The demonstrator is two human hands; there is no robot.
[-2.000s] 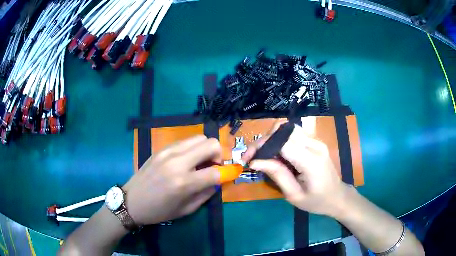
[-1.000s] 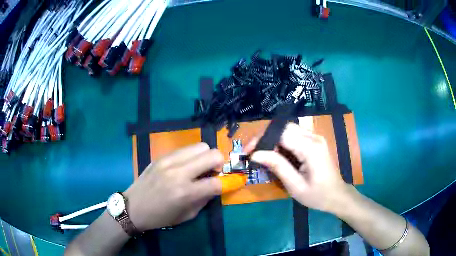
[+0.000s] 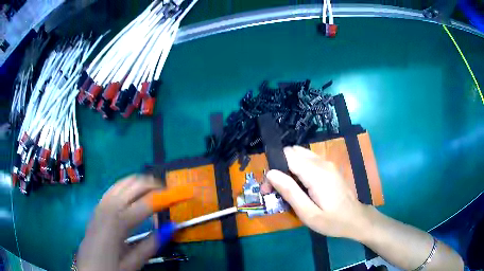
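Note:
My left hand point(image 3: 124, 219) is blurred, left of the fixture, fingers apart, with an orange cot on the index finger and a blue cot on the thumb. The thumb overlaps a white cable point(image 3: 207, 216); whether it touches is unclear. The cable's thin coloured wires point(image 3: 248, 208) lie at the small silver fixture point(image 3: 252, 193) on the orange board point(image 3: 193, 190). My right hand point(image 3: 318, 198) grips a flat black-handled tool point(image 3: 273, 143) upright over the fixture's right side. The tool's tip is hidden by the fingers.
A heap of small black ribbed pieces point(image 3: 286, 108) lies behind the board. Bundles of white cables with red/black connectors point(image 3: 119, 98) lie at the upper left. Another red/black connector point(image 3: 330, 30) is at the top. Black tape strips point(image 3: 356, 169) cross the board.
My left hand has moved left, away from the fixture, its fingers spreading and uncovering the white cable. The black tool in my right hand stands more upright. The whole view has shifted.

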